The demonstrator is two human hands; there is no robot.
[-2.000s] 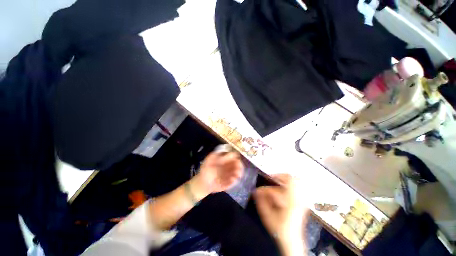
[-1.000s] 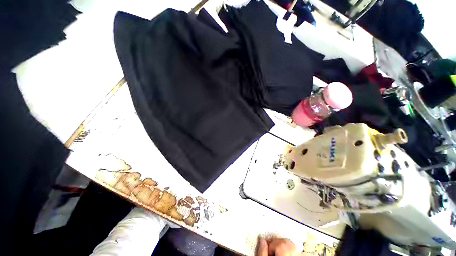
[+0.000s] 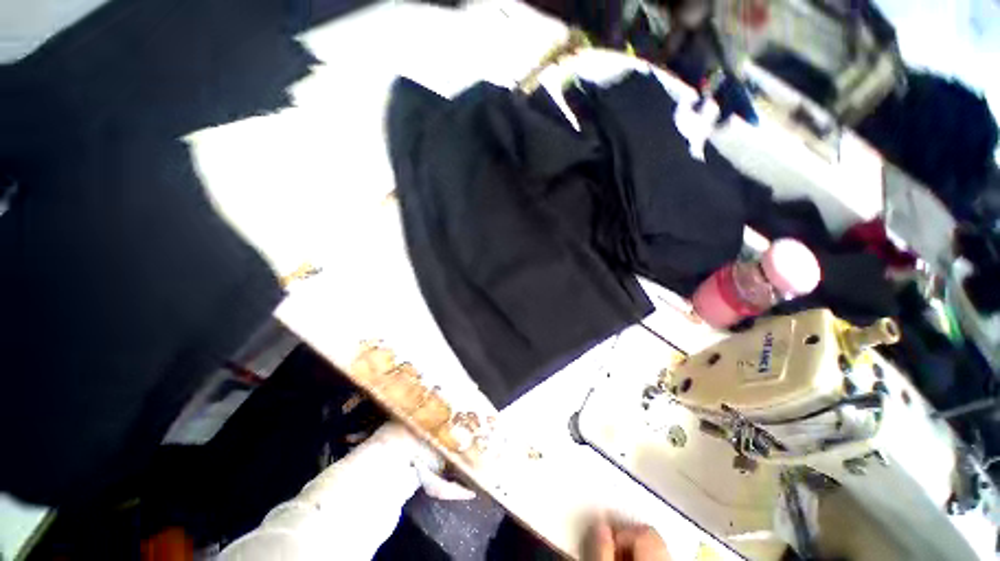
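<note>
A stack of black cut panels (image 3: 526, 252) lies on the white table (image 3: 537, 466), its pointed corner towards the machine. The sewing machine (image 3: 768, 367) stands at the right, with blue lettering on its head. My left sleeve reaches to the table's front edge at lower centre; my left hand is hidden at or under that edge. A small white scrap or cuff part shows beside the sleeve end. My right hand (image 3: 625, 539) is blurred and cut off by the bottom edge, low on the table's front part; whether it holds anything cannot be told.
A bottle with pink contents and a pink cap (image 3: 757, 285) stands behind the machine head. A large dark cloth (image 3: 121, 252) covers the left side. A white label or tie (image 3: 696, 121) lies on the dark cloth behind. Another machine (image 3: 806, 49) is blurred at the back.
The view first swung right and tilted up, then shifted slightly back. My left hand has gone from sight at the table edge. My right hand is now mostly below the picture. The panels look unmoved.
</note>
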